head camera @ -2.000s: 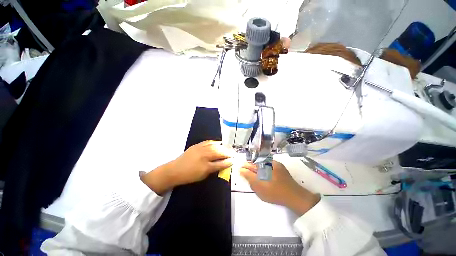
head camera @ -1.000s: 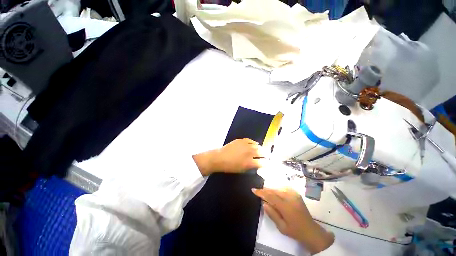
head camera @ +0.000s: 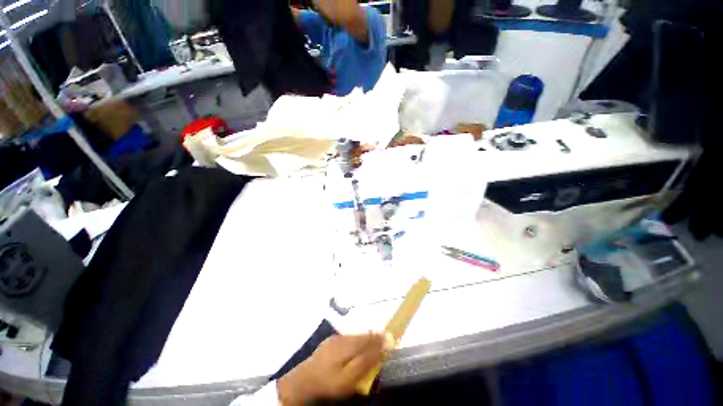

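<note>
My left hand (head camera: 337, 366) is at the bottom centre, over the table's front edge, closed on the yellow strip (head camera: 410, 308). The strip slants up and right past the fingers, and its lower end shows below them. A black fabric panel (head camera: 305, 350) shows behind the hand; most of it is hidden or out of the picture, and I cannot tell whether the hand grips it too. The white sewing machine (head camera: 452, 178) stands behind, with no black fabric under its needle area. My right hand is out of view.
Pink and blue snips (head camera: 472, 258) lie right of the needle. A clear box (head camera: 634, 266) is at the right table end. A large black drape (head camera: 151, 270) hangs at left. Cream fabric (head camera: 309, 131) is heaped behind. A person in blue (head camera: 357, 51) handles dark cloth at the back.
The view has swung up and right. The black panel and yellow strip have left the needle area and come to the front edge with my left hand. My right hand has left the picture.
</note>
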